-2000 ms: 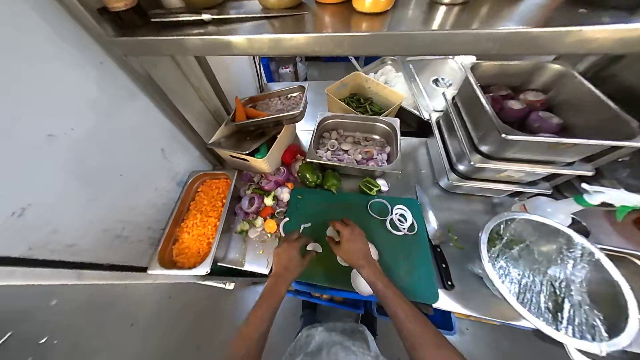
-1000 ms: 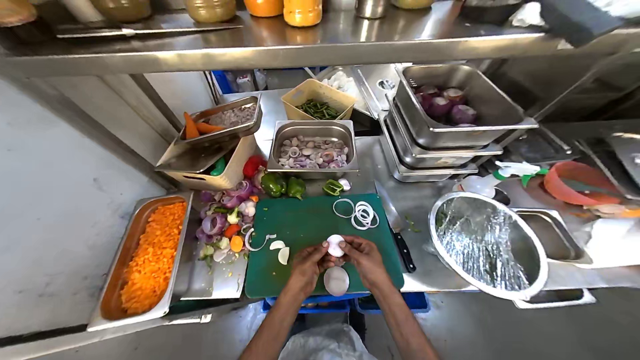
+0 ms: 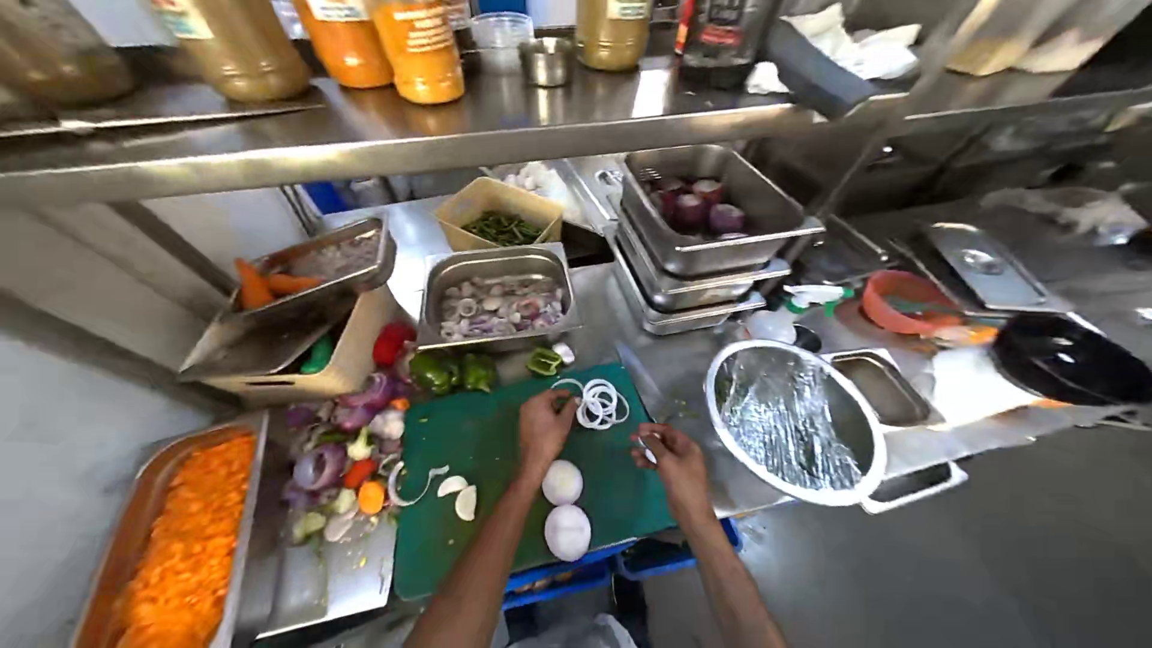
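Observation:
Near the left end of the white onion rings (image 3: 601, 404), my left hand (image 3: 547, 427) reaches over the green cutting board (image 3: 432, 549), its fingertips by a ring; whether they grip it is unclear. My right hand (image 3: 664, 450) is at the board's right edge, its fingers closed on a small pale piece, perhaps onion. Between my forearms lie two round onion pieces (image 3: 567, 532). Two pale onion slices (image 3: 465, 502) rest further left, beside a curved onion strip (image 3: 416, 497). A knife (image 3: 641, 376) lies right of the board, its handle hidden behind my right hand.
Left stand a pan of diced carrot (image 3: 184, 540) and a heap of vegetable trimmings (image 3: 337, 468). Behind are green peppers (image 3: 450, 371), a steel pan of sliced onions (image 3: 504, 337) and stacked steel pans (image 3: 711, 256). A film-covered bowl (image 3: 792, 432) is at right. A steel shelf (image 3: 405, 148) crosses overhead.
My hands, together over the board's near part a second ago, have moved apart: the left to the onion rings, the right to the board's edge. The round piece they held is out of them.

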